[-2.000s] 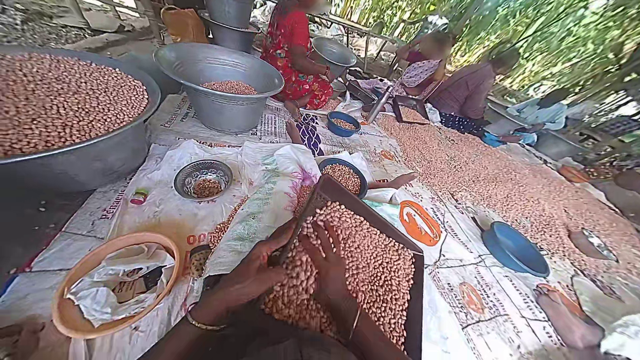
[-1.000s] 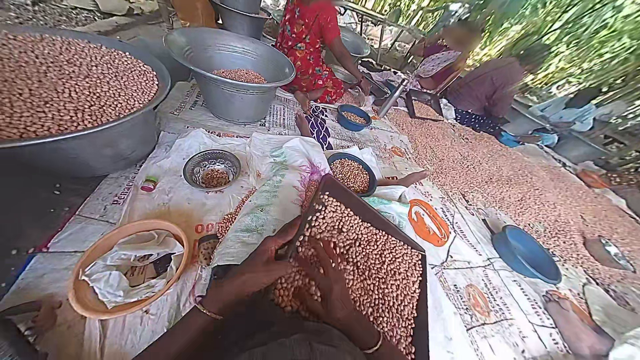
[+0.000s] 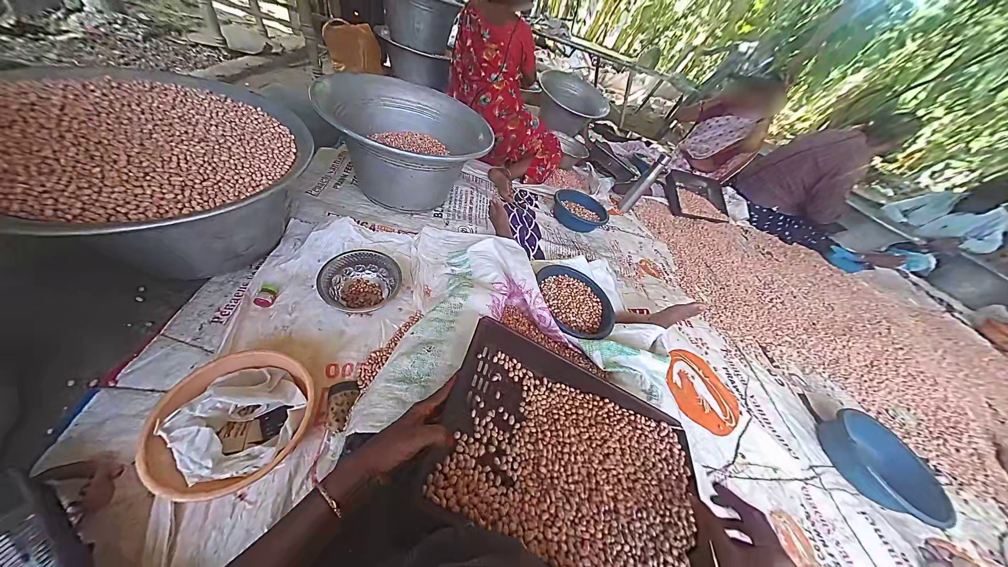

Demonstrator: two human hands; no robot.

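Observation:
A dark slotted tray (image 3: 498,394) lies tilted at the lower middle, spread with peanut kernels (image 3: 598,457). My left hand (image 3: 413,433) grips its left edge, thumb over the rim. At the tray's lower right edge is my right hand (image 3: 736,524), fingers spread; whether it bears on the rim is unclear. Beyond the tray's far edge stand a blue bowl (image 3: 577,303) of kernels and more kernels on the white sacking. A patterned metal bowl (image 3: 359,281) with a few reddish kernels sits up and left. An orange-brown basin (image 3: 228,425) holding a white plastic bag is left of my left hand.
A large metal basin (image 3: 236,236) heaped with kernels is at left, beside another metal basin (image 3: 409,169). Kernels (image 3: 835,331) cover the ground at right, near an empty blue basin (image 3: 886,468). A person in red (image 3: 496,87) and others sit at the back.
My right hand has left the kernels in the tray and moved to its right edge. Part of the tray's slotted floor at the upper left now shows bare. My left hand stays at the left edge.

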